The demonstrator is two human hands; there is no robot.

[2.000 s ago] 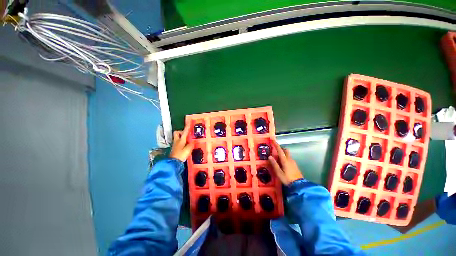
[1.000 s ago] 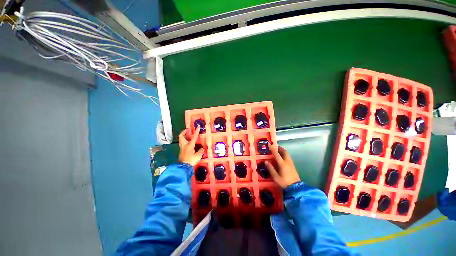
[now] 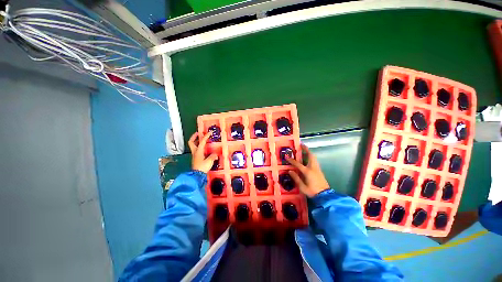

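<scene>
A coral-red foam tray (image 3: 249, 113) lies in front of me, with one small glossy black unit in each visible pocket. Its near end is dark against my body. My left hand (image 3: 202, 154) grips its upper left edge, one finger reaching to the unit in the top left pocket (image 3: 214, 133) and the thumb by the pocket below. My right hand (image 3: 309, 173) grips the right edge, its fingertips reaching over the unit in the second-row right pocket (image 3: 286, 154). Some units show bright white marks, display or glare.
A second filled red tray (image 3: 376, 137) lies tilted at right on the green bench (image 3: 258, 71). A pale cylindrical object (image 3: 487, 132), a white sheet (image 3: 497, 171) and a blue sleeve (image 3: 490, 211) show at the right edge. A white cable bundle (image 3: 71, 41) is upper left.
My left hand has shifted from the tray's outer edge so that a finger reaches into the top left pocket. My right hand's fingers have moved further over the right column. The view has shifted slightly.
</scene>
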